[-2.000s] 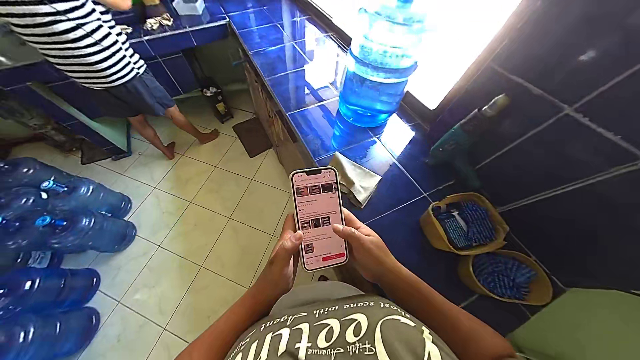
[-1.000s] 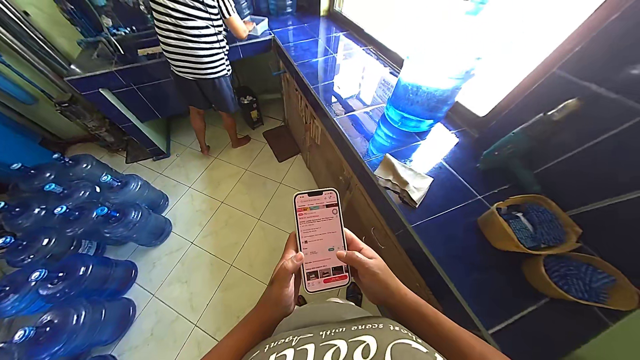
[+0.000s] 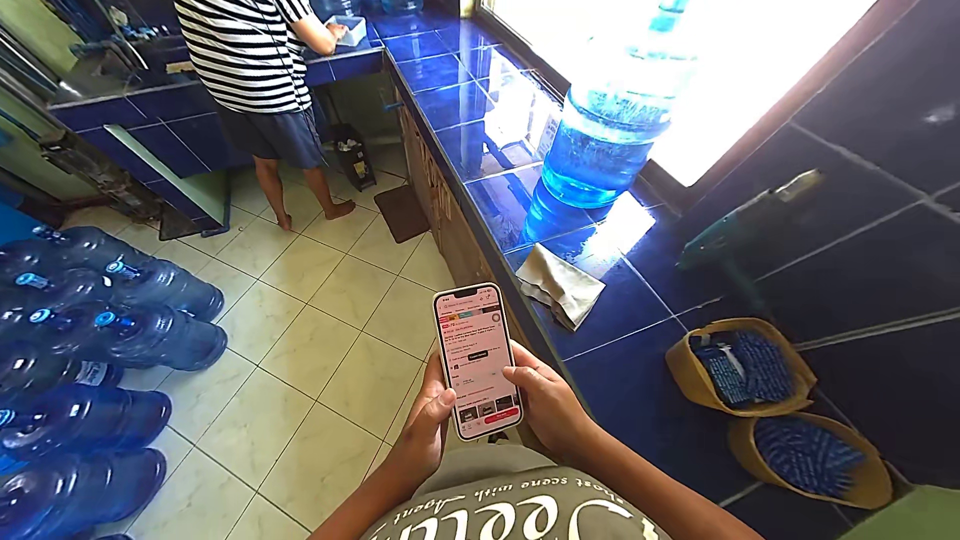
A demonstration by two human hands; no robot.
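A smartphone point(image 3: 478, 361) with a lit screen is held upright in front of my body, between both hands. My left hand point(image 3: 430, 411) grips its left edge, with the thumb along the side. On the other edge is my right hand point(image 3: 546, 390), its thumb over the right side of the screen. The fingers behind the phone are hidden. A folded pale cloth point(image 3: 561, 285) lies on the blue tiled counter point(image 3: 480, 150) just beyond my right hand. Behind the cloth stands a large clear water jug point(image 3: 600, 142), partly filled.
Several blue water jugs point(image 3: 161, 337) lie on the tiled floor at left. A person in a striped shirt point(image 3: 244, 56) stands at the far counter, a hand at a plastic container point(image 3: 349, 31). Two baskets point(image 3: 679, 371) of blue packets sit at right. A dark mat point(image 3: 401, 214) lies on the floor.
The view has swung left since the oldest frame. The content on the phone screen has changed. Both hands still hold the phone.
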